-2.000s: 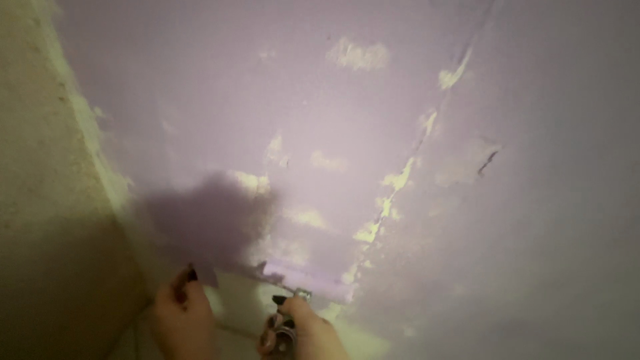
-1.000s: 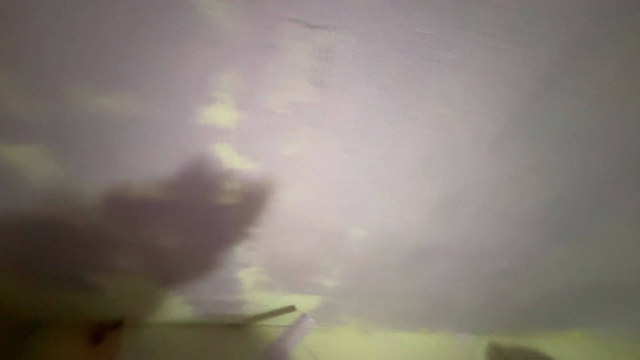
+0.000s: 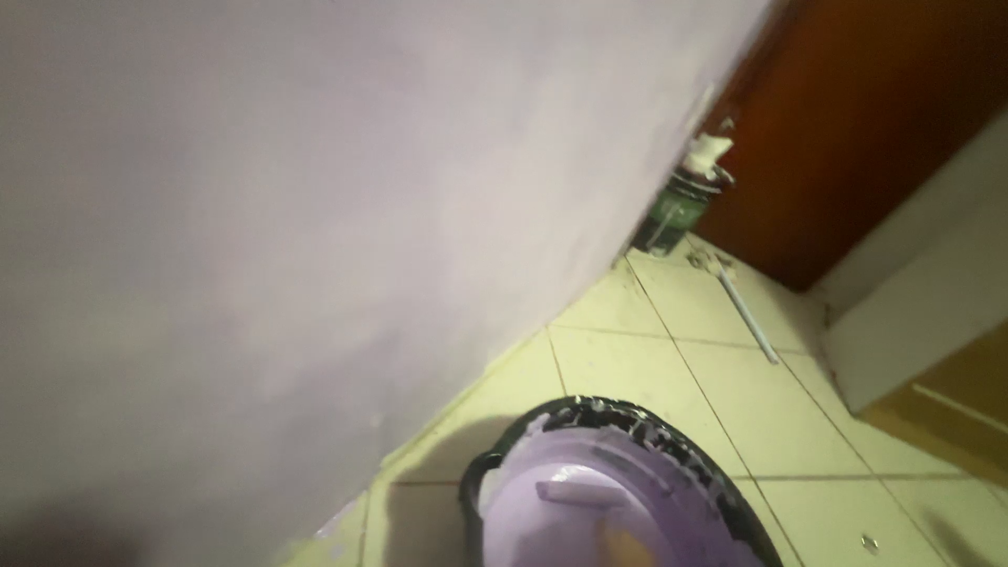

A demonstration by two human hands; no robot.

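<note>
Neither my left hand nor my right hand shows in the head view at this moment. A black bucket (image 3: 697,465) with paint-smeared rim stands on the tiled floor at the bottom centre, with light purple paint (image 3: 520,516) inside. A short purple-coated bar, perhaps part of a tool, lies in the paint (image 3: 583,494). Beside it is a blurred orange-yellow patch that I cannot identify. The wall (image 3: 331,197), in pale purple, fills the left side. A dark shadow falls on its lower left.
A green and black paint can (image 3: 673,213) with something white on top stands by the wall's far end. A pale stick (image 3: 748,315) lies on the tiles (image 3: 819,417) near it. Behind are a reddish-brown door-like panel (image 3: 835,118) and a white edge (image 3: 906,315).
Two seconds ago both hands were at the wall's foot, one with a paint roller; now neither shows. The view has swung far to the right, onto the bucket and floor.
</note>
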